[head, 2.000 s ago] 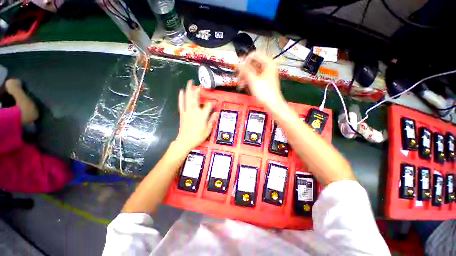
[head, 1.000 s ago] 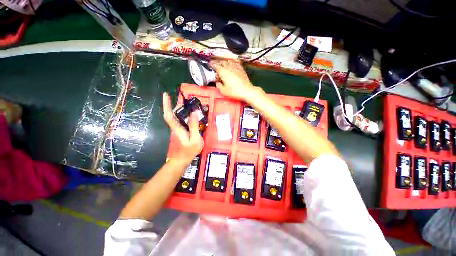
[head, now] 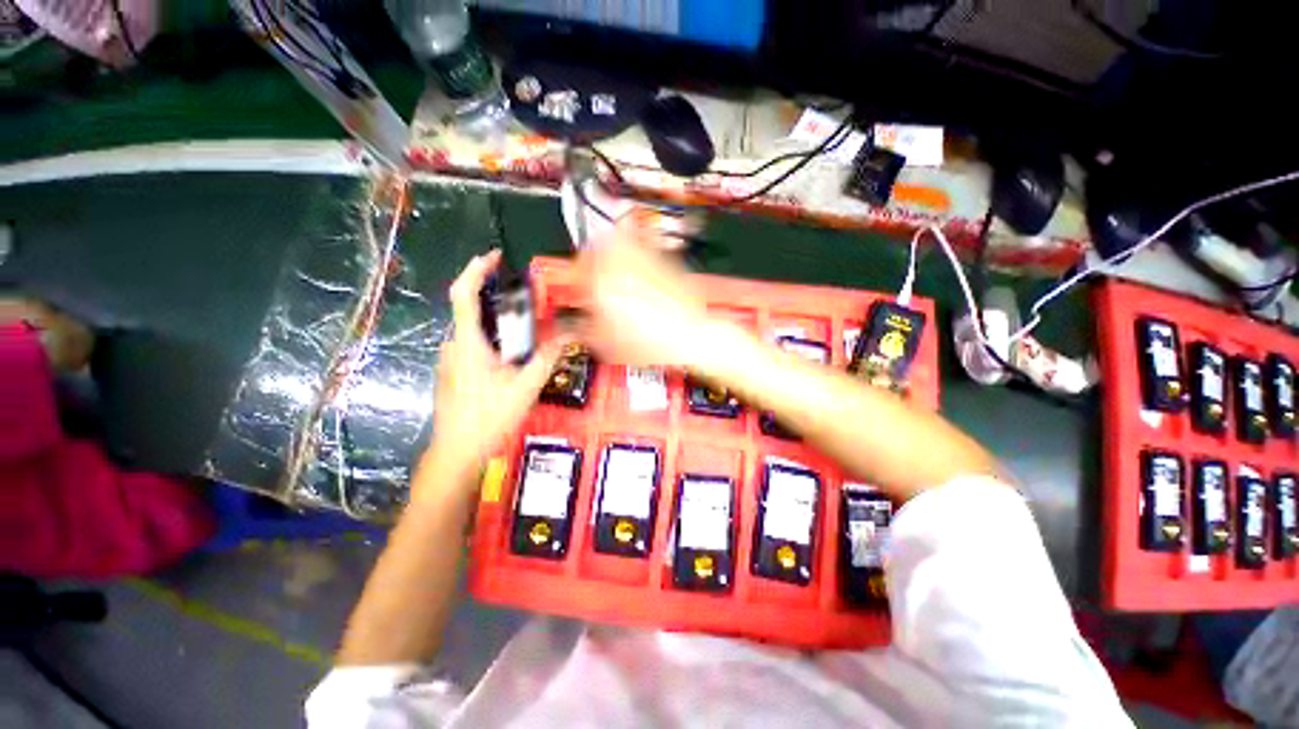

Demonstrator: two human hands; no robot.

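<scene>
My left hand [head: 484, 356] holds a black handheld device [head: 509, 316] upright above the left back corner of the red-orange tray [head: 627, 587]. A thin dark cable shows above the device. My right hand [head: 627, 292] is blurred, over the back of the tray, near the device; whether it grips anything I cannot tell. Black devices with white labels and gold marks lie in the tray, such as one in the front row [head: 624, 499]. At the back right pocket a device [head: 893, 342] has a white cable [head: 909, 278] at its top end.
A second red tray of devices [head: 1125, 577] lies at the right. A white scanner-like tool [head: 986, 346] lies between the trays; another [head: 581, 214] is behind my right hand. The ledge holds a mouse [head: 678, 135] and a bottle [head: 453, 64]. Taped wires [head: 335, 342] run at left. A person's pink sleeve [head: 71, 470] shows.
My left hand has raised the device and turned it upright at the tray's left back corner. My right hand has come from the scanner-like tool towards it.
</scene>
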